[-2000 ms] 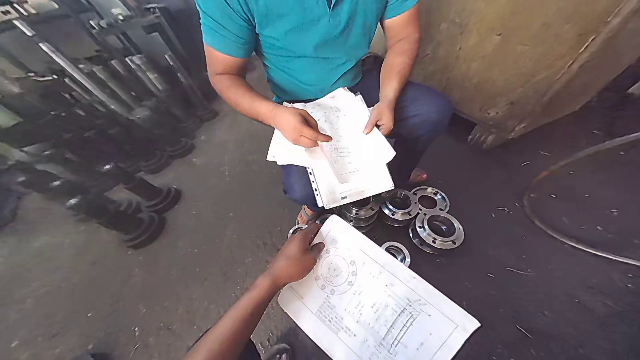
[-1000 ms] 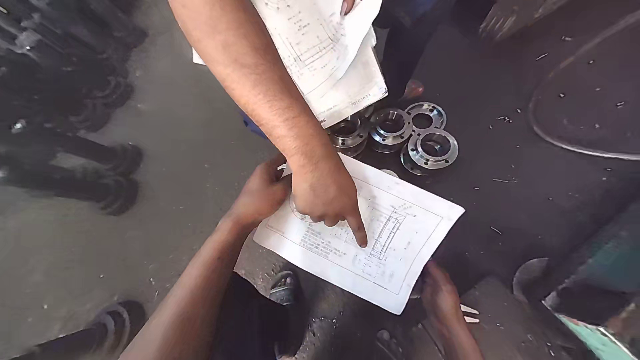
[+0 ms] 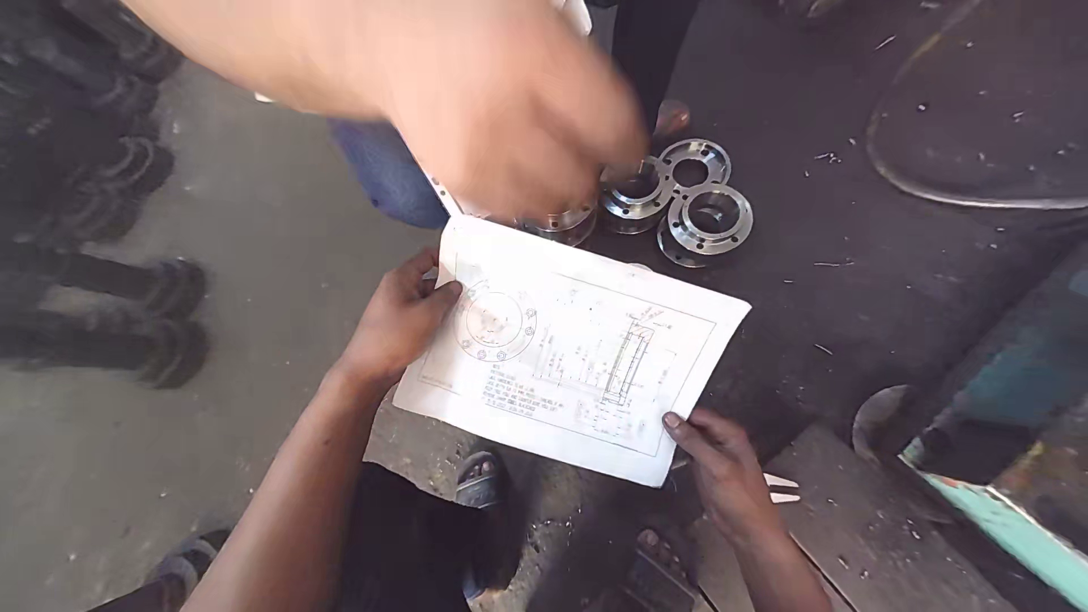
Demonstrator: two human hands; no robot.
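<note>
A paper sheet with a technical drawing (image 3: 561, 357) spans between my two hands, showing a round flange view, a section view and printed notes. My left hand (image 3: 404, 319) pinches its left edge, thumb on top. At the lower right corner, my right hand (image 3: 722, 459) grips the sheet with the thumb over it. Another person's hand (image 3: 518, 110), blurred, hangs above the sheet's upper edge and hides part of the metal flanges. Beyond the sheet lie a machined metal flange (image 3: 710, 221) and a flat metal ring (image 3: 697, 166), partly overlapping others.
Dark flanged metal parts (image 3: 170, 340) stand along the left. A curved hose or cable (image 3: 943, 195) lies on the dark floor at upper right, among metal chips. At lower right are a wooden board (image 3: 875, 518) and a green-edged metal object (image 3: 1003, 527). Sandalled feet are below.
My right hand, absent from the oldest frame, now holds the sheet's corner. The other person's hand, pointing at the drawing one second ago, has lifted off toward the top. The view has tilted down.
</note>
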